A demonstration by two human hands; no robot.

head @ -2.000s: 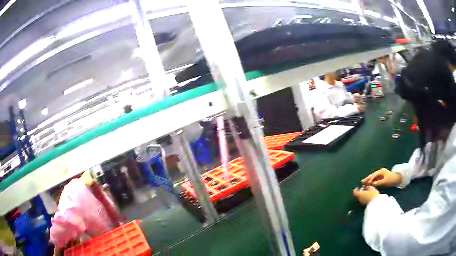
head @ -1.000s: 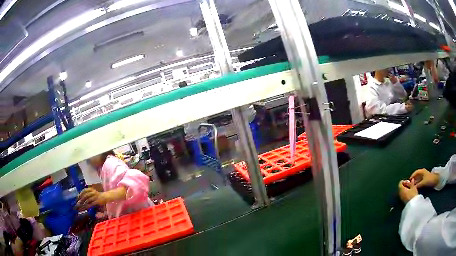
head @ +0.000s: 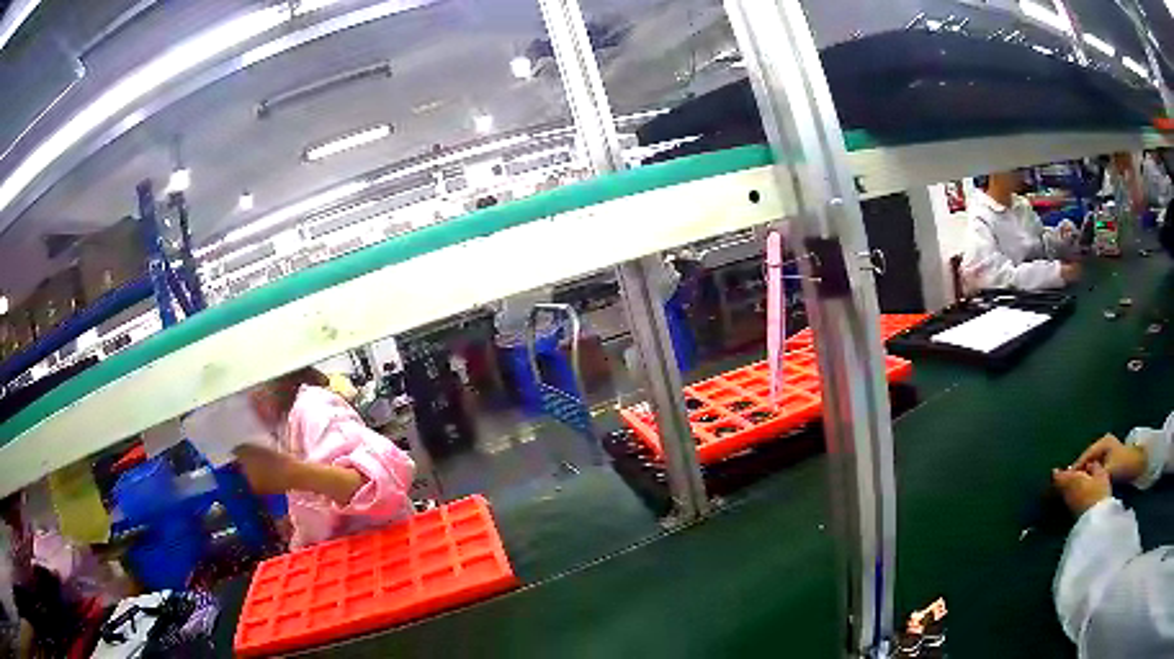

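Neither of my hands is in the picture. Nearest in front of me, at the bottom edge, a small cluster of metal parts (head: 922,628) with a coppery piece on top stands by the foot of the upright post. It is partly cut off by the picture's edge. An orange-red compartment tray (head: 373,579) lies flat on the dark-green bench at the lower left. Another orange-red tray (head: 760,402) lies on dark parts behind the post.
An aluminium post (head: 843,386) rises from the bench to a green-edged shelf (head: 386,264). A pink strip (head: 775,315) hangs beside it. A black tray (head: 998,331) holds a white sheet. A white-sleeved worker's hands (head: 1094,474) are at right. A pink-coated person (head: 341,451) stands across the bench.
My view has swung left, so the bench, posts and trays have shifted right in the picture. More of the near orange-red tray shows. The pink-coated person's arm has moved and is blurred.
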